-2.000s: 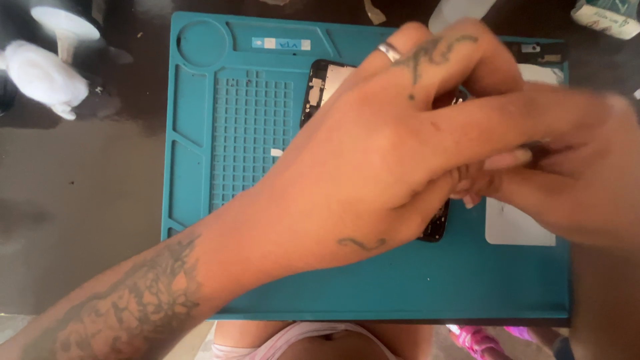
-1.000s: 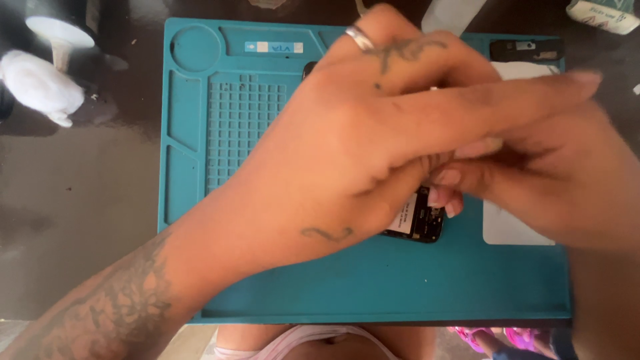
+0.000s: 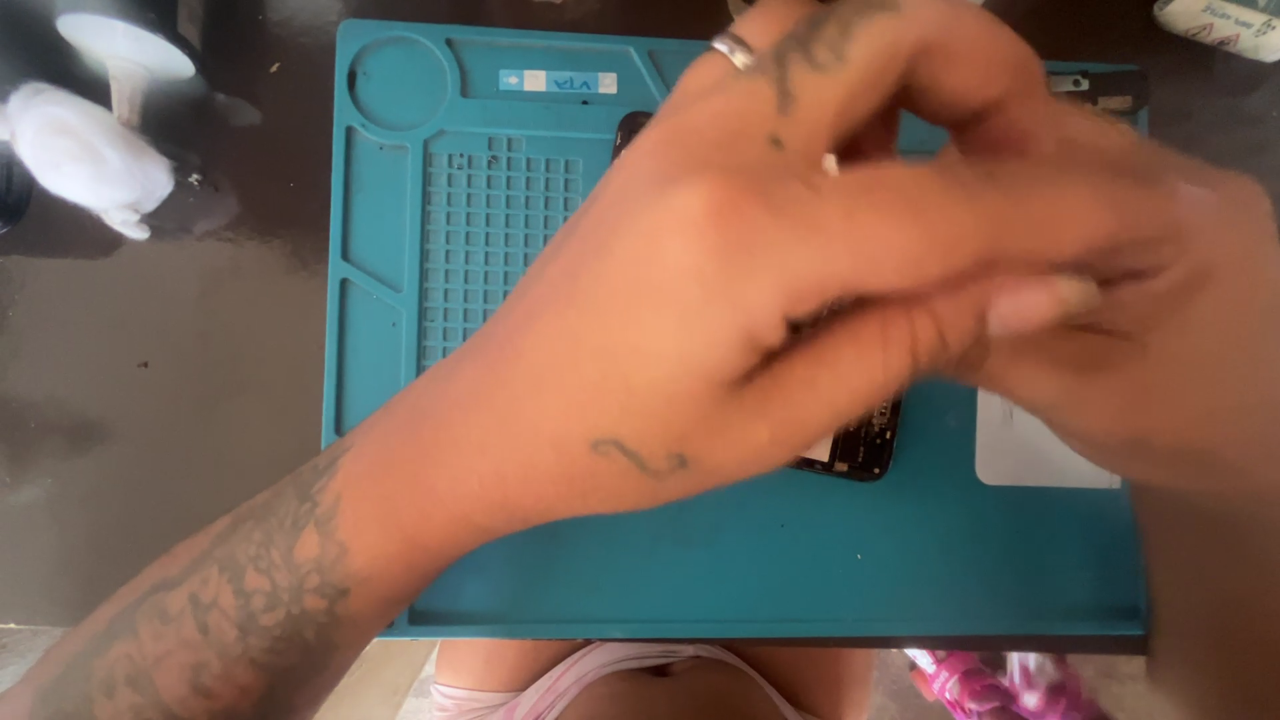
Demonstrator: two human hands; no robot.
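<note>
My left hand (image 3: 740,260), with a silver ring and tattoos, reaches across the teal silicone repair mat (image 3: 620,570). Its fingers meet my right hand (image 3: 1130,290) at the upper right, above the mat. The overlapping, blurred fingers hide whether anything is held between them. Beneath my left hand lies an opened smartphone (image 3: 866,445), its dark inner board and part of a pale label showing at the lower corner. A white flat panel (image 3: 1040,445) rests on the mat below my right hand, partly covered by it.
A dark phone part (image 3: 1110,90) sits in the mat's upper right corner. At the upper left of the dark table (image 3: 200,400) are a white wad (image 3: 90,155) and a white round-topped object (image 3: 125,48). A printed packet (image 3: 1220,25) lies at the upper right.
Both hands stay together over the phone, their fingers shifting position. The phone's lower corner, visible one second ago, is still in sight. The view has moved slightly.
</note>
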